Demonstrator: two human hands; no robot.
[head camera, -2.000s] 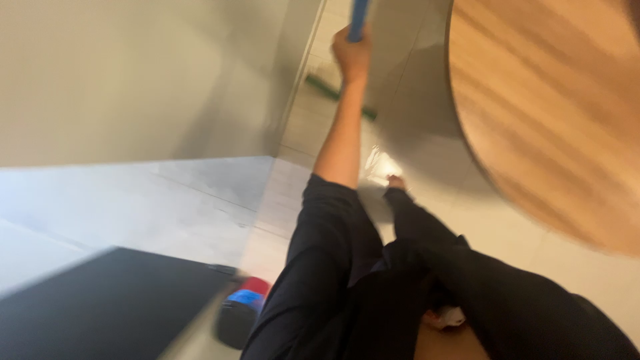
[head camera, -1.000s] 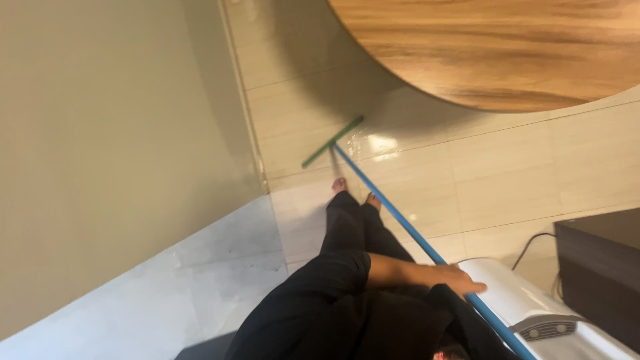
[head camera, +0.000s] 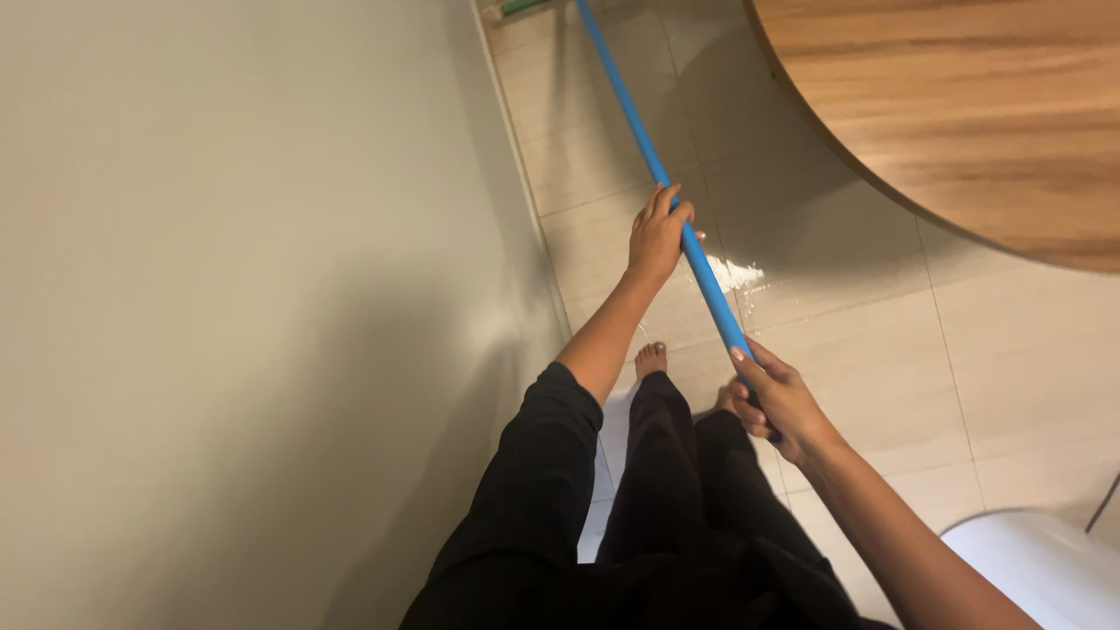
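Note:
A long blue pole (head camera: 632, 109) runs from the top of the head view down toward my body. My left hand (head camera: 662, 229) is closed around its middle. Lower down, my right hand (head camera: 774, 394) grips the pole near its end. At the top edge shows part of a green floor squeegee head (head camera: 522, 5), close to the foot of the wall; the join with the pole is out of view. Beside the pole, between my hands, a bright wet-looking patch (head camera: 737, 275) with small specks lies on the tiled floor (head camera: 840, 350).
A plain wall (head camera: 262, 219) fills the left side. The curved edge of a wooden tabletop (head camera: 962, 114) juts in at upper right. My bare foot (head camera: 651, 360) stands below the patch. A white rounded object (head camera: 1024, 560) sits at lower right, near a dark cord.
The green head has moved away from my feet to the foot of the wall. Both hands are now on the pole; a second ago only one was plainly seen on it. The view has shifted.

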